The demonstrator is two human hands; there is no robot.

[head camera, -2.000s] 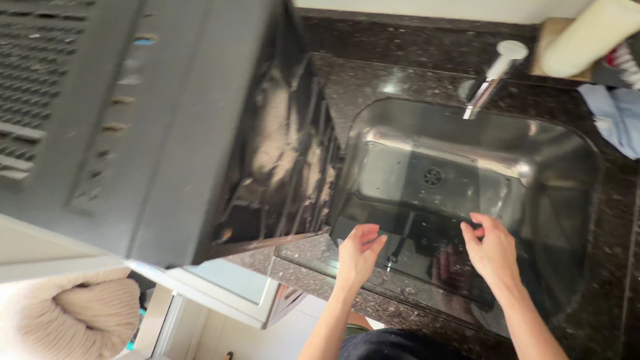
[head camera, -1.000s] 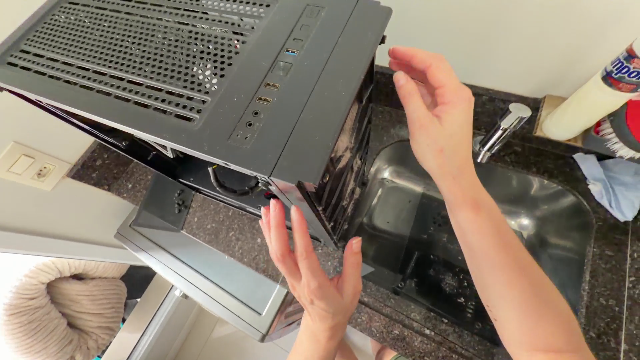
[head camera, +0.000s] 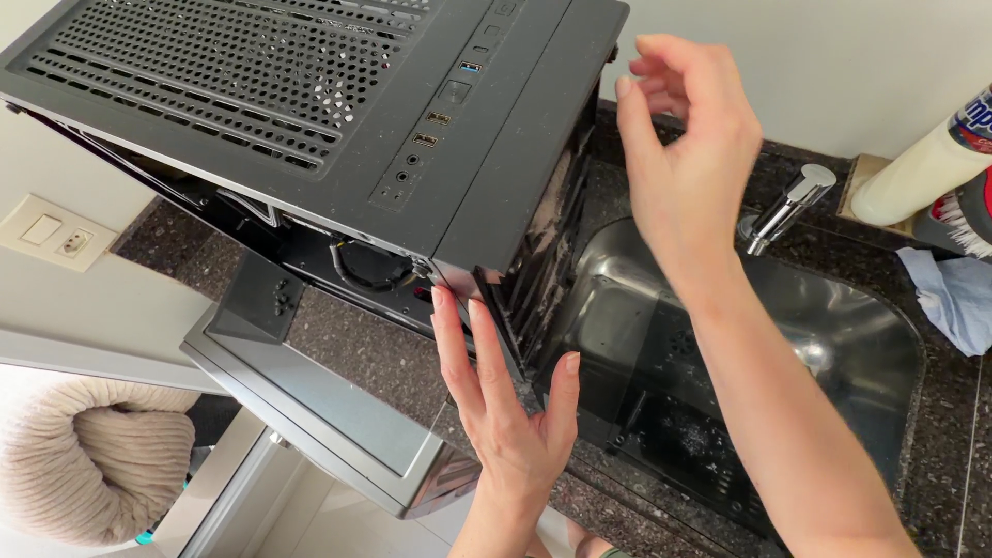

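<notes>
A black computer case (head camera: 372,155), its perforated top and row of ports facing me, stands tilted in view on the granite counter. Its side is uncovered, showing cables, and its front has dusty slats. The fingertips of my left hand (head camera: 511,411) rest at the lower front corner of the case, fingers spread. Beyond the front edge, my right hand (head camera: 690,132) is raised with curled fingers, apart from the case, and nothing shows in it. A dark see-through panel (head camera: 682,418) lies over the sink. Several small dark screws (head camera: 283,298) sit on a dark surface beside the case.
The steel sink (head camera: 845,325) with its chrome faucet (head camera: 787,205) is to the right. Near the wall are a bottle (head camera: 922,170), a brush (head camera: 957,221) and a blue cloth (head camera: 949,298). An open window-like framed door (head camera: 325,403) and a beige ribbed cushion (head camera: 101,457) are lower left.
Both hands were over the sink two seconds ago; they have since come to the front of the computer case. Since one second ago they have hardly moved. The view has shifted.
</notes>
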